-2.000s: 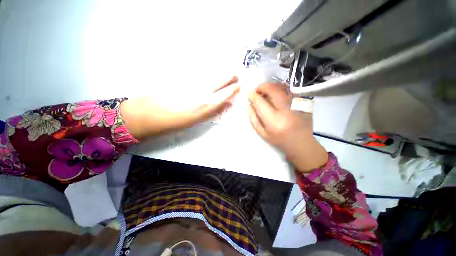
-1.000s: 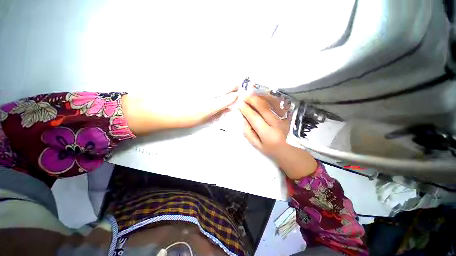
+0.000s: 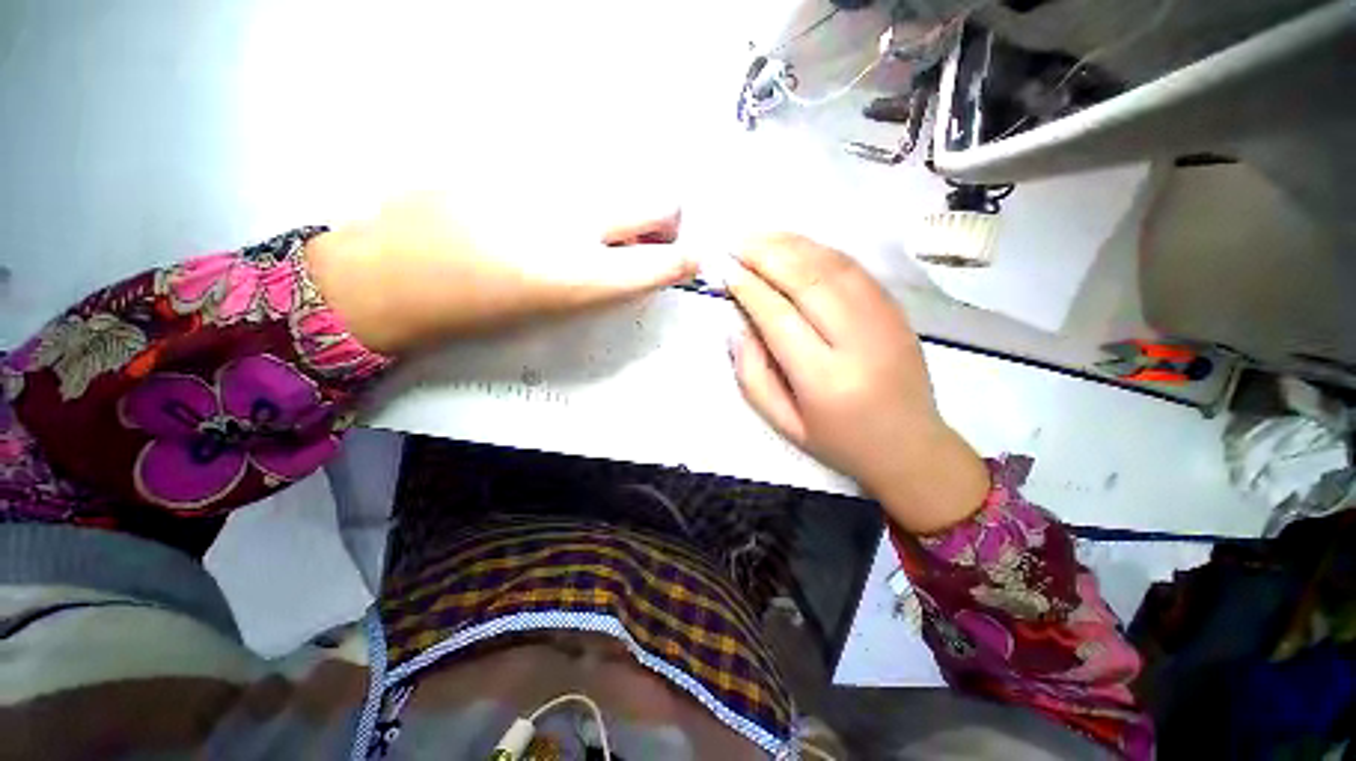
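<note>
My left hand [image 3: 521, 278] reaches in from the left, its fingertips beside those of my right hand on the bright white table. My right hand [image 3: 840, 345] is bent with its fingertips pinched together. A small bit of white cut piece [image 3: 715, 265] shows between the fingertips. Its outline is lost in the glare, so I cannot tell whether my left fingers hold it. The presser foot and needle [image 3: 763, 86] are beyond the hands, apart from them. The sewing machine [image 3: 1175, 89] fills the upper right.
Red-orange thread snips [image 3: 1157, 360] lie right of the machine bed. A crumpled whitish scrap heap [image 3: 1291, 454] is at the right table edge. White fabric [image 3: 290, 565] lies at the lower left by my lap. The table's front edge [image 3: 595, 458] runs above my checked apron.
My hands were close at the presser foot one second ago. Now they are nearer the front edge, away from the foot. The view has shifted, showing the snips and machine opening more clearly.
</note>
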